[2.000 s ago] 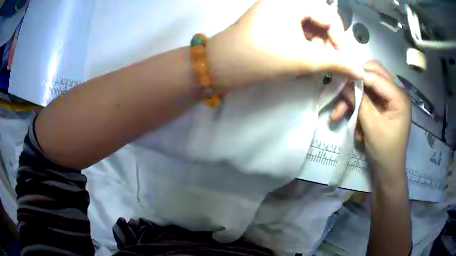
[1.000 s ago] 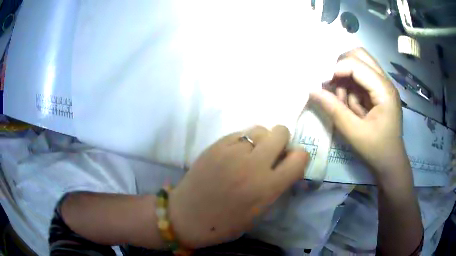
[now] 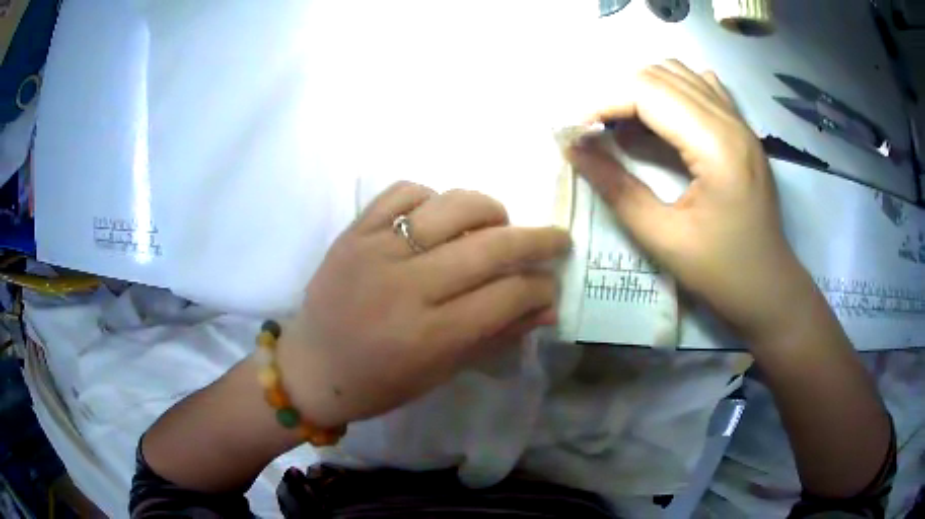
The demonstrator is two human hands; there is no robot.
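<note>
A bright white fabric panel [image 3: 446, 132] lies on the white table and is partly washed out by glare. A narrow cream-white strip [image 3: 570, 294] runs along its right edge, down to the table's front edge. My left hand [image 3: 436, 294] lies flat on the panel, its fingertips at the strip. My right hand [image 3: 700, 193] pinches the strip's upper end between thumb and fingers. Another strip end [image 3: 664, 316] hangs below my right hand.
Dark metal thread snips [image 3: 832, 114] lie on the table at the right. A cream ribbed knob [image 3: 743, 14] is at the top. Ruler marks [image 3: 624, 282] run along the front edge. White cloth [image 3: 426, 416] is heaped below the table.
My left hand has come down from the upper middle onto the panel beside the strip. My right hand has moved left and pinches the strip's upper end. The view has shifted.
</note>
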